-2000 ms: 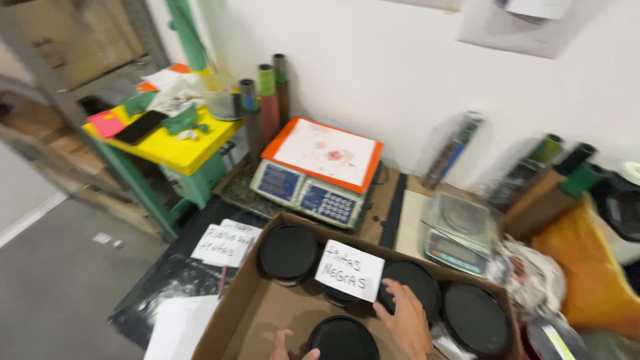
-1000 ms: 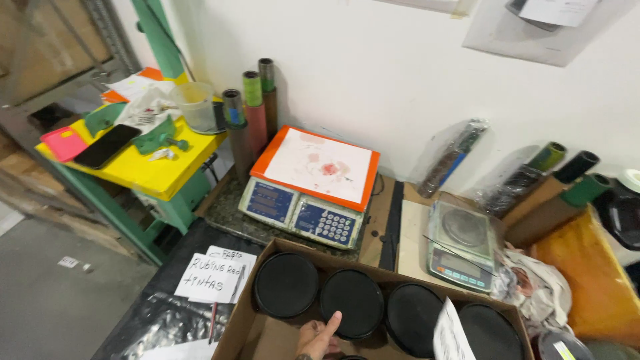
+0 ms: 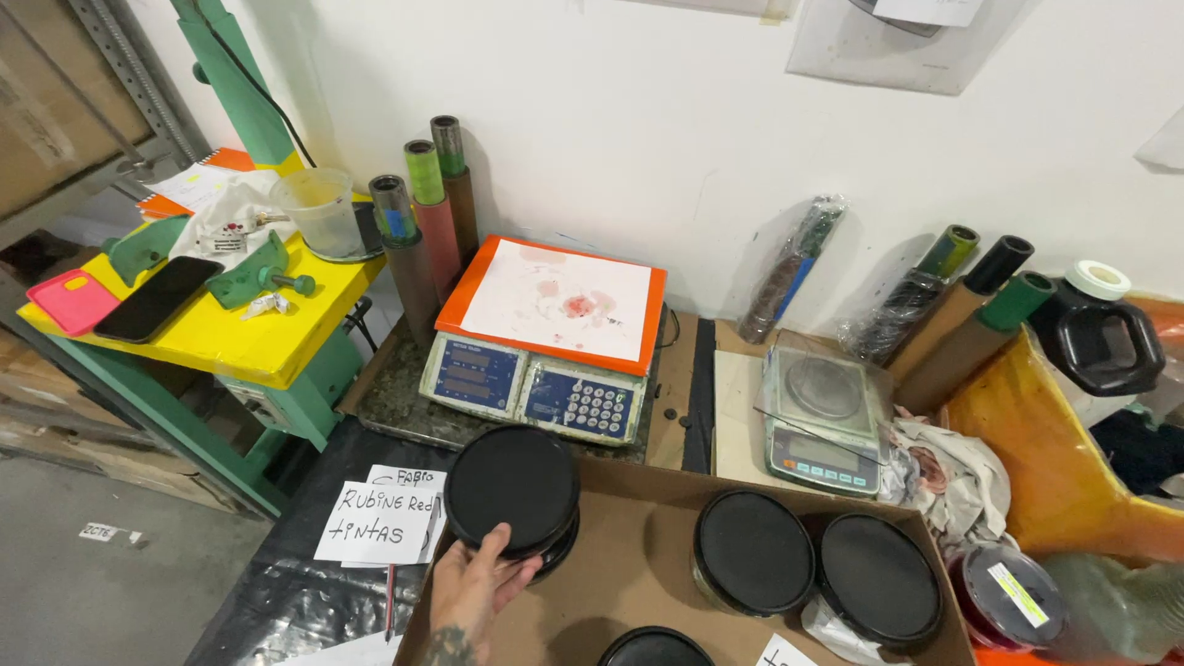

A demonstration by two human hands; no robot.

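My left hand holds a round black-lidded container by its near edge, thumb on top, above another black lid at the left end of a cardboard box. Two more black-lidded containers stand side by side at the box's right, and one black lid shows at the bottom edge. A handwritten paper lies partly in view near that lid. My right hand is not in view.
Behind the box are a counting scale with an orange-edged top and a small balance. Handwritten papers lie left. Rollers lean on the wall. A yellow table stands left, an orange-yellow container right.
A second ago my left hand touched a lid in the box's back row; now it holds a container above the left one. The handwritten paper on the right has moved lower.
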